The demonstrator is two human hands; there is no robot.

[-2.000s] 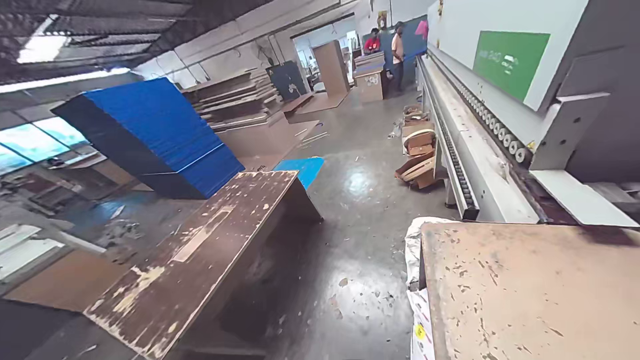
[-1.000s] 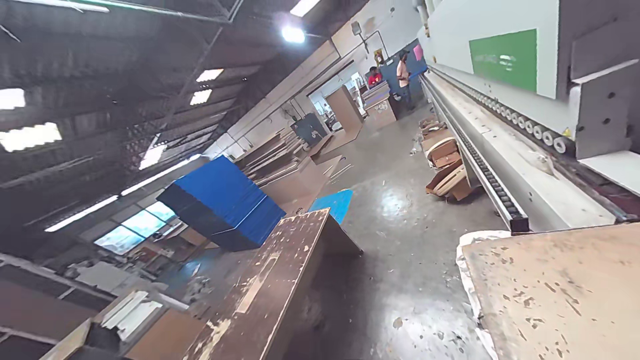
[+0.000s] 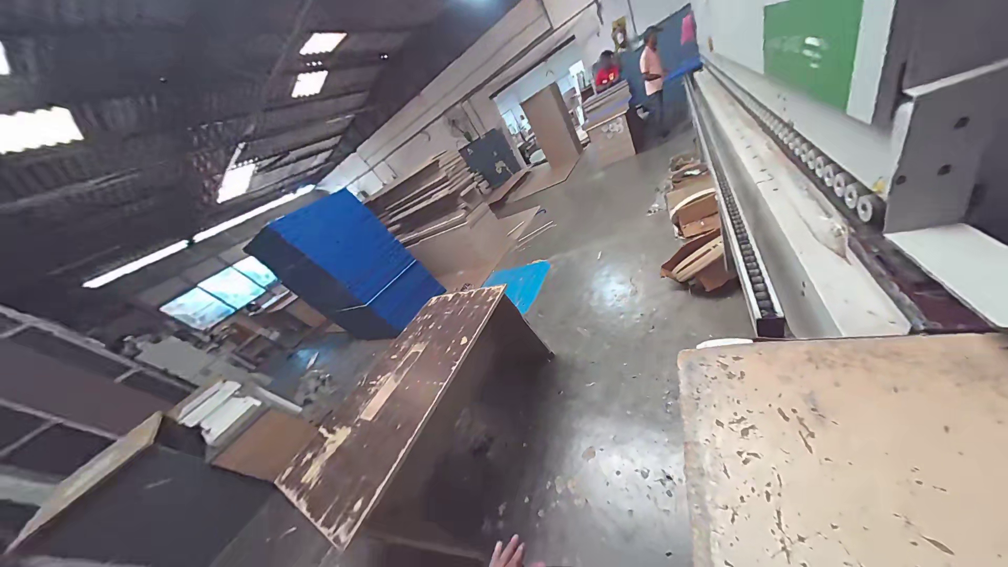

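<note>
At the bottom edge of the view, what looks like my left hand (image 3: 508,553) shows only its fingers. They are raised and a little apart, with nothing visible between them; the palm is cut off by the frame. It is nearest to the worn dark brown table (image 3: 409,394), whose top has chipped, pale patches, but no contact shows. My right hand is out of view. On the right stands a scratched tan board surface (image 3: 850,449), beside a long machine with a row of rollers (image 3: 835,177).
A stack of blue panels (image 3: 354,268) rises beyond the brown table, near a light blue sheet (image 3: 524,283) on the floor. Cardboard scraps (image 3: 701,244) lie along the machine. Two people (image 3: 652,75) are at the far end by stacked boards (image 3: 610,118). A dark box-like unit (image 3: 157,496) is lower left.
Fingers of a hand have come into view at the bottom edge; neither earlier frame shows them. The view has swung and tilted, bringing in more of the roof and the left side.
</note>
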